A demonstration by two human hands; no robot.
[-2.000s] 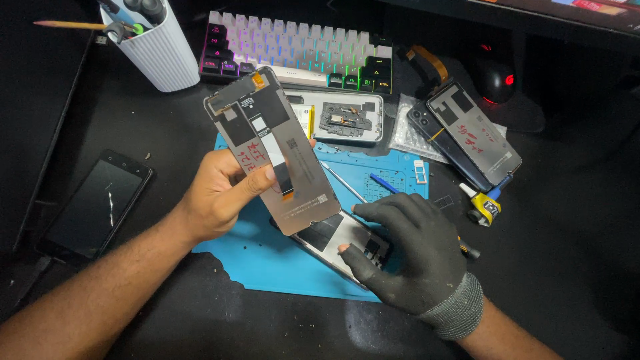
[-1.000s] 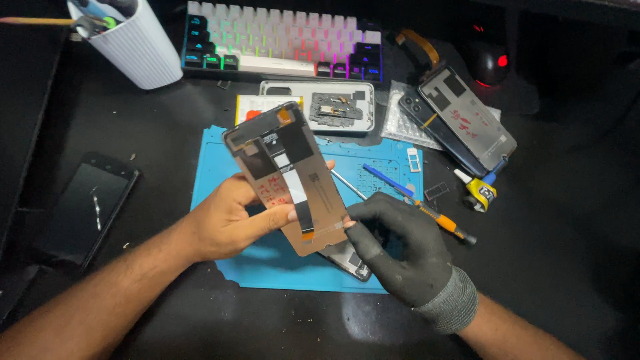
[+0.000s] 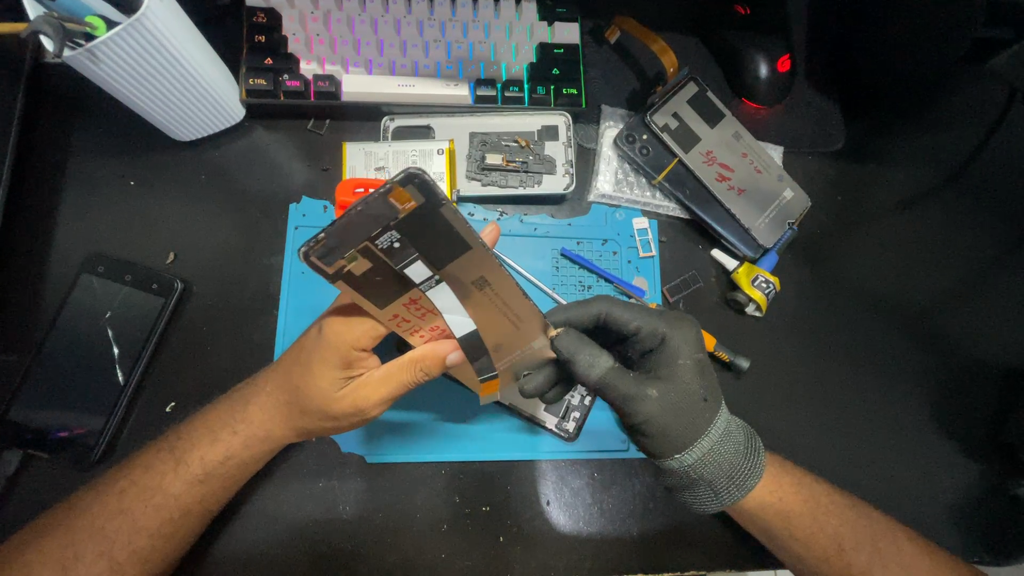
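Observation:
My left hand [image 3: 364,360] grips a phone display panel [image 3: 512,320], its back turned up, with a flex cable, dark tape and red handwriting on it. The thumb presses near the flex cable's lower part. My right hand [image 3: 632,360], in a dark glove, pinches the panel's lower right edge between thumb and forefinger. Beneath the panel, partly hidden, a phone frame [image 3: 564,414] lies on the blue repair mat [image 3: 400,436]. A metal rod-shaped tool [image 3: 530,276] and a blue pry tool [image 3: 602,272] rest on the mat behind my hands.
Behind the mat are a battery [image 3: 400,160], a phone back cover [image 3: 560,172] and a keyboard [image 3: 408,88]. Phone parts [image 3: 768,184], a glue bottle [image 3: 752,290] and an orange-handled tool [image 3: 724,352] are at right. A phone [image 3: 92,344] and a white holder [image 3: 160,72] stand left.
My gloved right hand has gone from over the phone frame, fingers spread, to the panel's edge, which it now pinches. The panel has tilted in my left hand.

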